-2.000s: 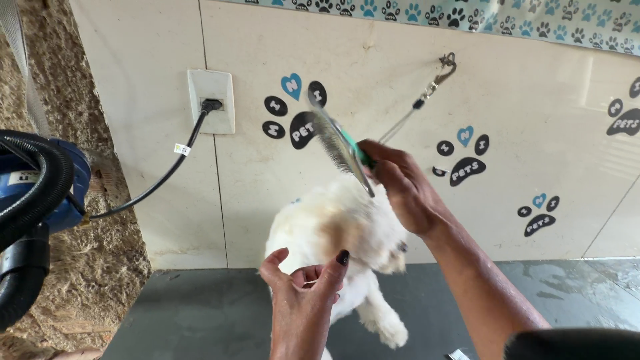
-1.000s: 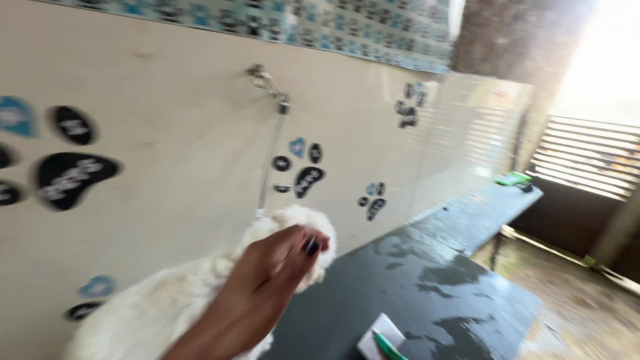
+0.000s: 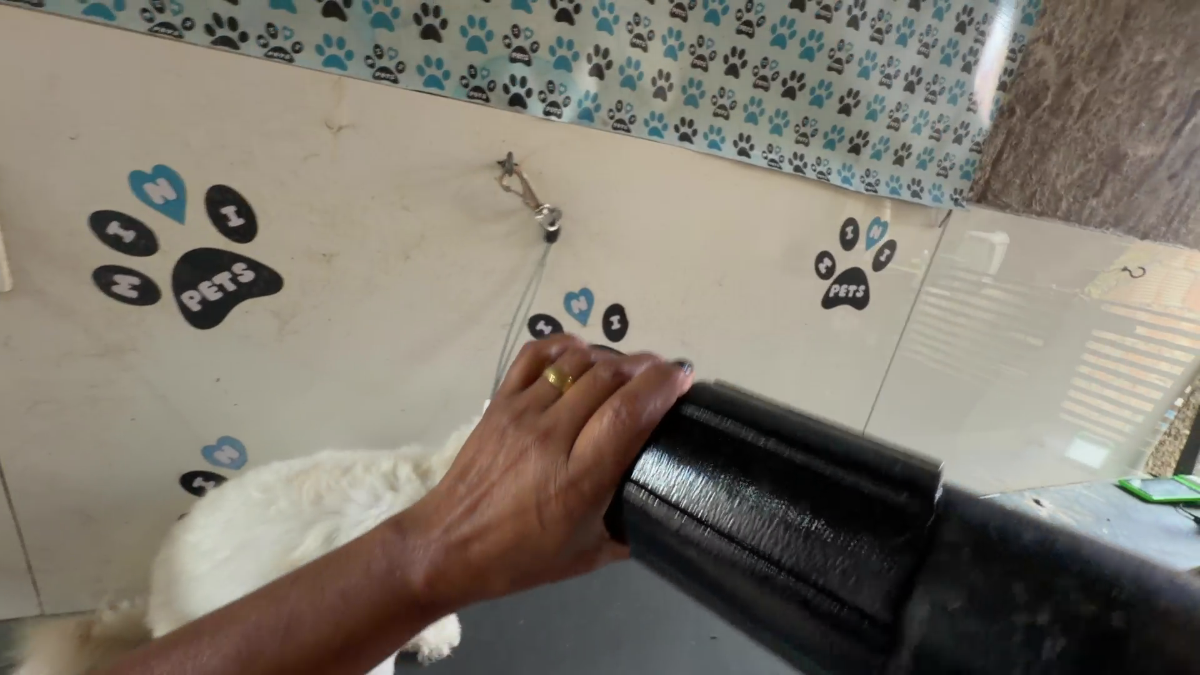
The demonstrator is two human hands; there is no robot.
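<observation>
My left hand (image 3: 548, 459), with a gold-coloured ring, reaches in from the lower left, its fingers curled over the place where the white dog's (image 3: 309, 525) head and neck end from view. What its palm and fingertips hold is hidden. A black nozzle, apparently of a pet dryer (image 3: 778, 516), comes in from the lower right, its end close against the thumb side of the hand; whether they touch is unclear. My right hand is out of view. The dog stands by the wall, its head hidden. A thin tether cord (image 3: 525, 309) runs down behind my left hand.
A metal clip (image 3: 534, 202) on a wall hook holds the cord. The tiled wall (image 3: 375, 281) bears paw decals below a paw-print sheet (image 3: 609, 75). Below is the dark grey tabletop (image 3: 581, 628). A green-edged object (image 3: 1158, 489) lies on a surface at the far right.
The black nozzle has come in beside my left hand. My right hand, holding a green-handled comb two seconds ago, has left view. The view has swung right, then partly back.
</observation>
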